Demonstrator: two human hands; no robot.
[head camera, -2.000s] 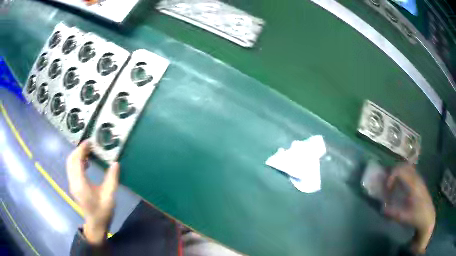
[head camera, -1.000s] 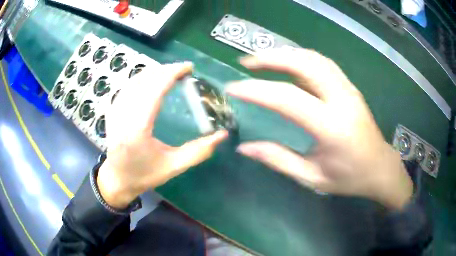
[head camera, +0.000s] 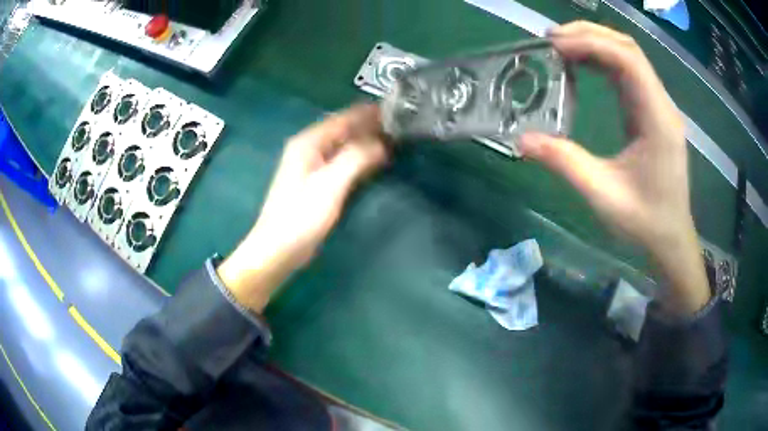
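Observation:
A three-ring top plate (head camera: 482, 94) is held up between my two hands over the green belt, slightly blurred, with green showing through its right-hand opening. My left hand (head camera: 307, 181) grips its left end. My right hand (head camera: 627, 143) grips its right end between thumb and fingers. A base part (head camera: 389, 67) lies on the belt behind the held plate, which hides most of it. A batch of top plates (head camera: 135, 160) lies side by side at the left of the bench.
A crumpled cloth (head camera: 505, 284) and a small whitish piece (head camera: 628, 309) lie on the green surface. A machine frame with a red button (head camera: 157, 28) stands at upper left. Another base part (head camera: 722, 274) is partly hidden by my right wrist. A metal rail (head camera: 716, 151) runs behind.
The plate was turned edge-on by my left hand and is now raised with its face visible. My right hand has closed on its right end. The single plate beside the batch is gone from there.

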